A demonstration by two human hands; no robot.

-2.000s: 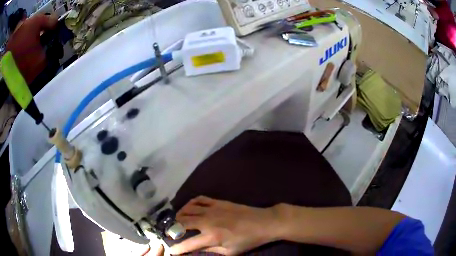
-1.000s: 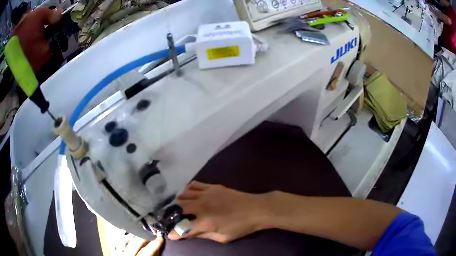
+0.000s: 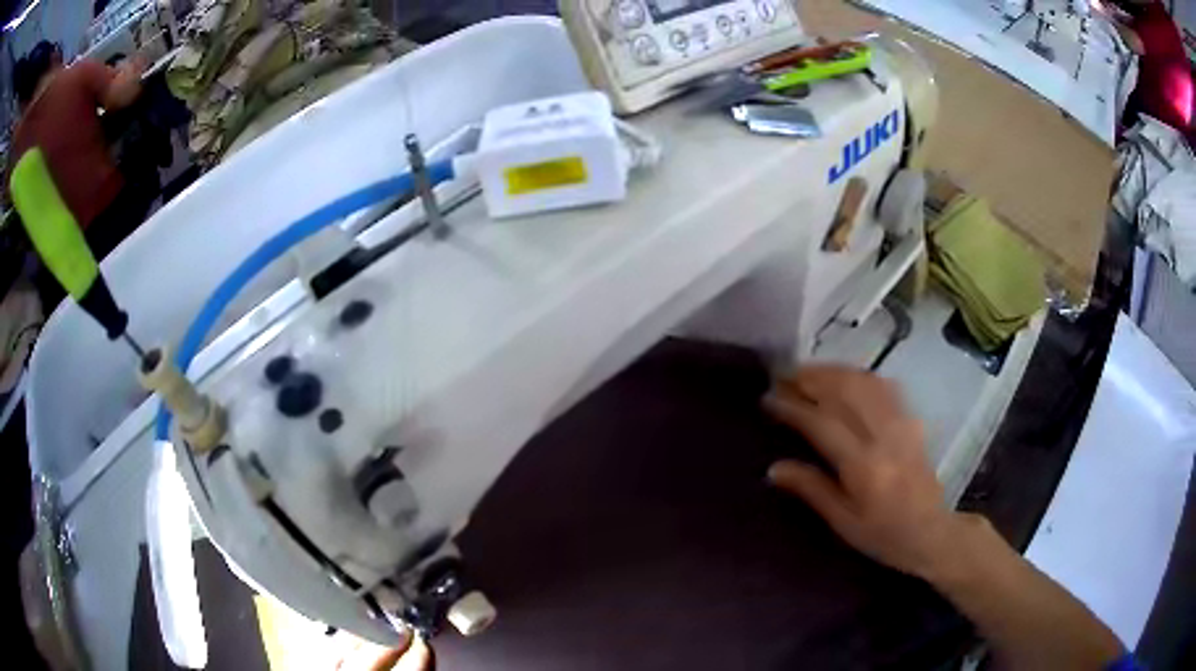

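Observation:
A dark fabric panel [image 3: 630, 524] lies flat on the machine bed under the off-white JUKI machine arm [image 3: 564, 302]. My right hand [image 3: 866, 459], slightly blurred, is at the panel's far right part, fingers spread, fingertips at the cloth near the arm's base. Whether it grips the edge cannot be told. My left hand [image 3: 400, 653] shows only as fingertips at the bottom edge, beside the needle area, cut off by the frame. A cream-yellow piece [image 3: 282, 636] lies bright under the lamp beside it. The presser foot is hidden.
A yellow-green screwdriver [image 3: 59, 236] stands in a holder on the head. A blue tube [image 3: 289, 243] runs behind the arm. A white box [image 3: 551, 153], tools and a control panel [image 3: 689, 39] are on top. Olive cloth [image 3: 984, 269] lies at right. A person [image 3: 72, 125] is behind.
My right hand has moved from beside the needle area to the right, to the panel's far part. My left fingertips remain near the needle, with less of the hand showing.

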